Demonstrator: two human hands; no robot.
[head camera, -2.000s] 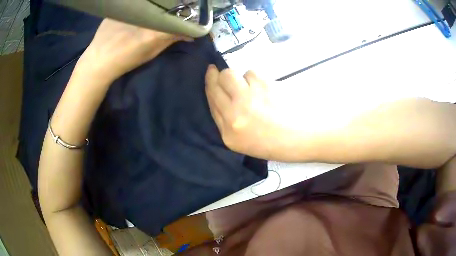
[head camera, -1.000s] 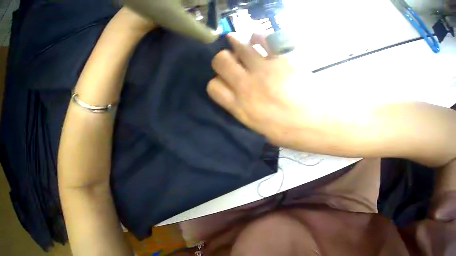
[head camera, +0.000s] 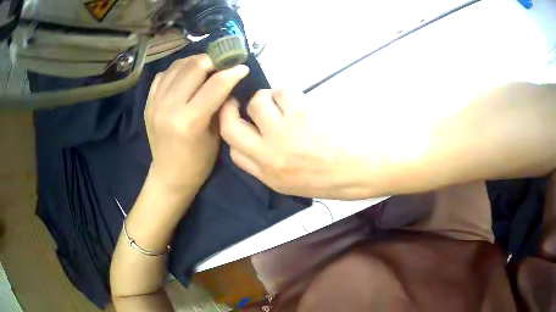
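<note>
A dark navy garment (head camera: 244, 204) lies over the white machine table and spills to the left. My left hand (head camera: 186, 113) rests on the cloth just below a ribbed greenish knob (head camera: 228, 52), its thumb and fingers pointing at the needle area. My right hand (head camera: 274, 137) is close beside it, with curled fingers pinching the cloth near its upper right edge. The needle and the presser foot are hidden behind the knob and my fingers.
The sewing machine head (head camera: 73, 46) with a yellow warning triangle fills the upper left. The white table (head camera: 359, 36) has a dark seam line. Brown cardboard (head camera: 17, 164) lies at the far left. A loose thread lies near the front edge.
My left hand has come out from behind the machine head, moving right and down beside my right hand. My right hand has moved slightly left and down. More of the machine head and the knob shows.
</note>
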